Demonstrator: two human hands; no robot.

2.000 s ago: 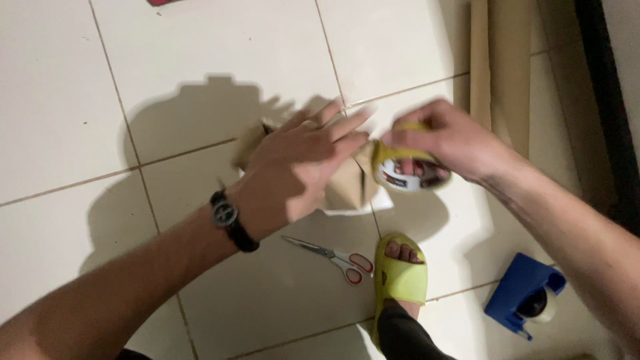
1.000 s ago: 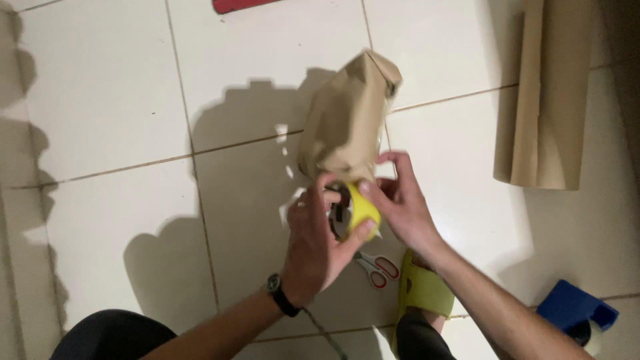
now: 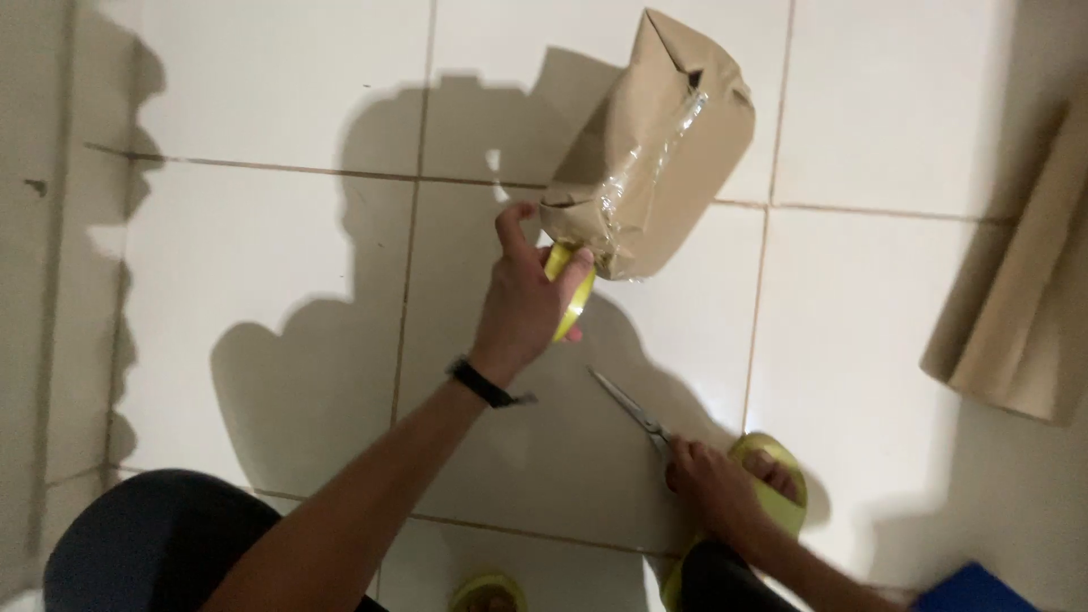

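Observation:
A bundle wrapped in brown kraft paper lies on the tiled floor, with a strip of clear tape along its side. My left hand grips a yellow roll of tape at the bundle's near end. Below and to the right, my right hand is closed over the handles of the scissors, whose blades point up and left, away from me. The fingers cover the handles.
A roll of brown kraft paper lies at the right. My slipper-clad foot is just beside my right hand, and the other slipper shows at the bottom edge. A blue object sits in the bottom right corner.
My right hand has left the tape and bundle and moved down to the scissors, which lay on the floor before. The yellow tape roll, in my right hand two seconds ago, is now in my left.

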